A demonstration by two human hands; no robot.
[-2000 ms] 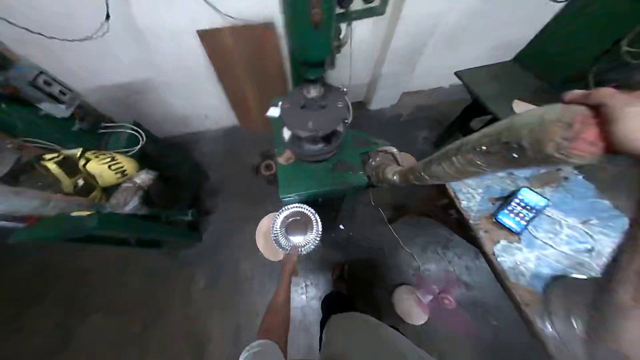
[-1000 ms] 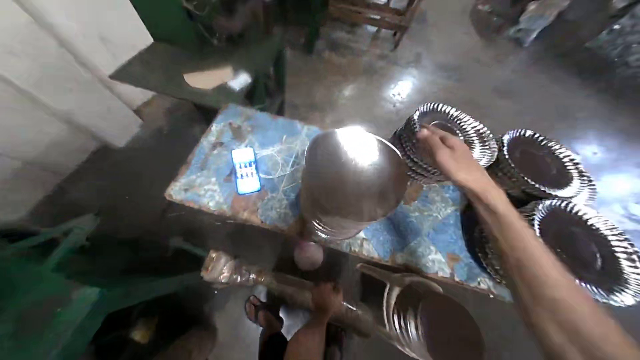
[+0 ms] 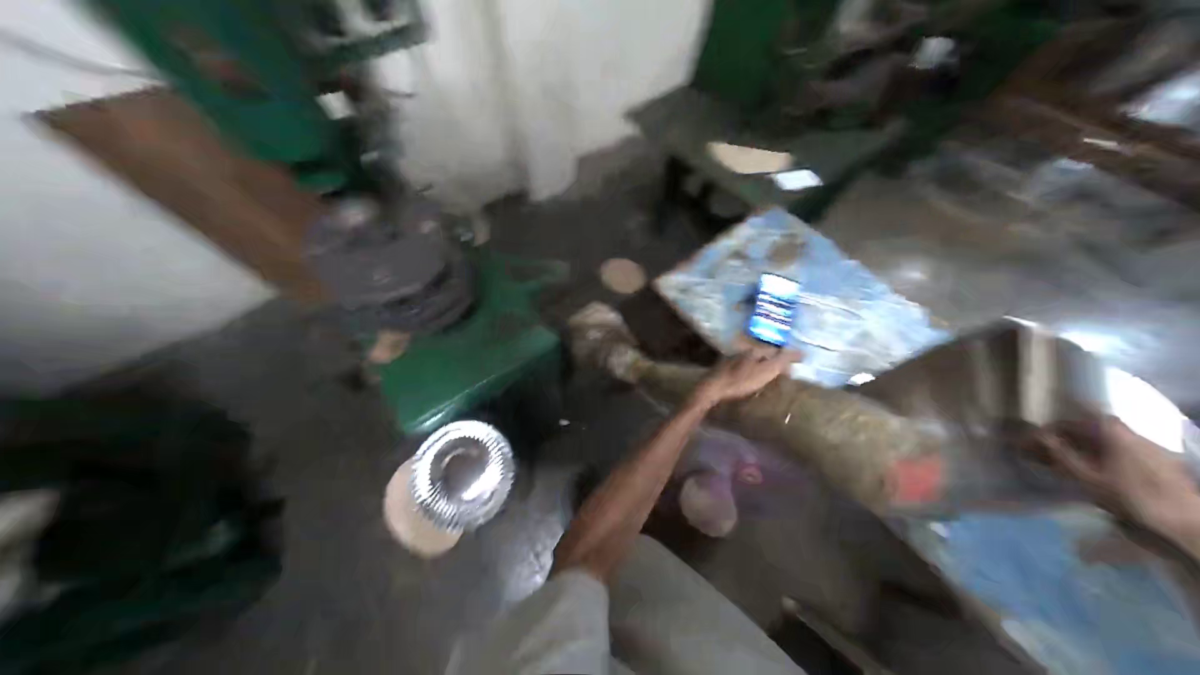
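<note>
My left hand (image 3: 750, 370) lies over the long wrapped bar (image 3: 797, 412) of the press, just below a lit phone (image 3: 774, 309). Whether its fingers close round the bar is unclear. At the right, blurred, my right hand (image 3: 1130, 473) has its fingers at a dark metal disc (image 3: 966, 403) and seems to grip its edge. A shiny fluted metal plate (image 3: 462, 475) sits partly over a pale round piece (image 3: 412, 516), low in front of the green press base (image 3: 469, 366). Round dark tooling (image 3: 389, 267) stands on that base.
Under the phone is a worn blue-topped table (image 3: 844, 281), which continues beneath my right hand. Behind it stands a dark bench (image 3: 712, 141) with pale scraps. A brown board (image 3: 187, 178) leans on the wall. Green machinery is at the lower left.
My right hand has left the stacked fluted plates, where it was a second ago, and is now at the dark disc. The view has swung back toward the press.
</note>
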